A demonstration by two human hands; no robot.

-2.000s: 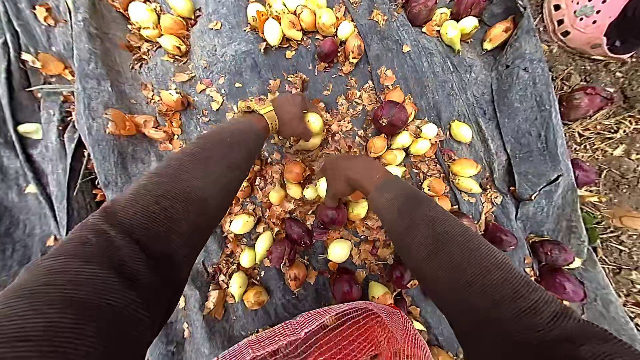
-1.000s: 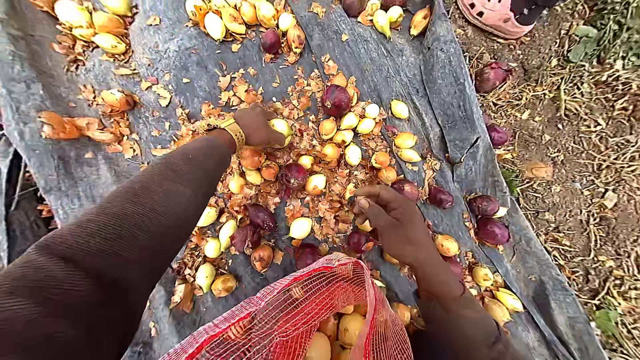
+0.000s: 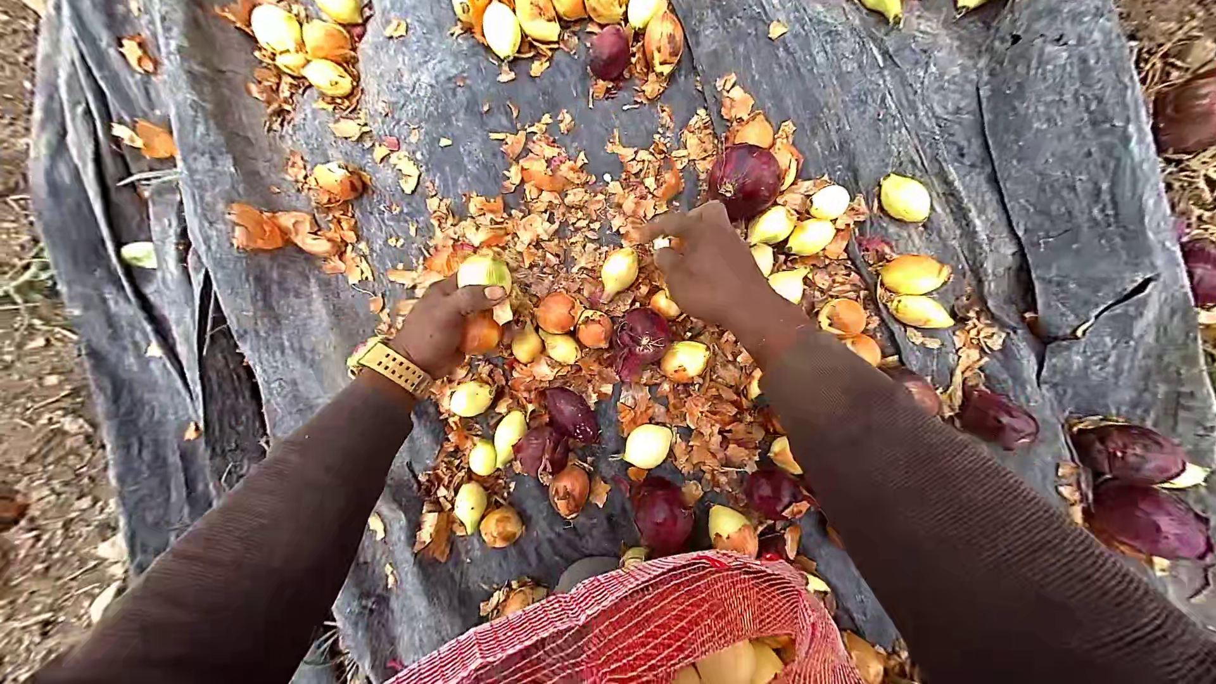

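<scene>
My left hand (image 3: pixel 437 328), with a yellow watch on its wrist, holds a pale yellow-green onion (image 3: pixel 484 272) between thumb and fingers. To its right, my right hand (image 3: pixel 708 266) reaches over the onion skins beside a large red onion (image 3: pixel 746 180); whether anything small is between its fingertips is unclear. Loose yellow onions (image 3: pixel 648 446) and red onions (image 3: pixel 571 415) lie among dry skins (image 3: pixel 703 427) below and between the hands. A red mesh bag (image 3: pixel 608 617) with pale onions (image 3: pixel 730 663) inside is open at the bottom.
A grey tarp (image 3: pixel 313 342) lies beneath everything, with folds at the left. More yellow onions (image 3: pixel 501 28) are grouped at the top. Red onions (image 3: pixel 1149 521) lie near the right edge. Bare soil (image 3: pixel 57 494) shows at the left.
My right hand has moved from the lower right up to the skins near the large red onion. My left hand still holds a pale onion. The view has shifted.
</scene>
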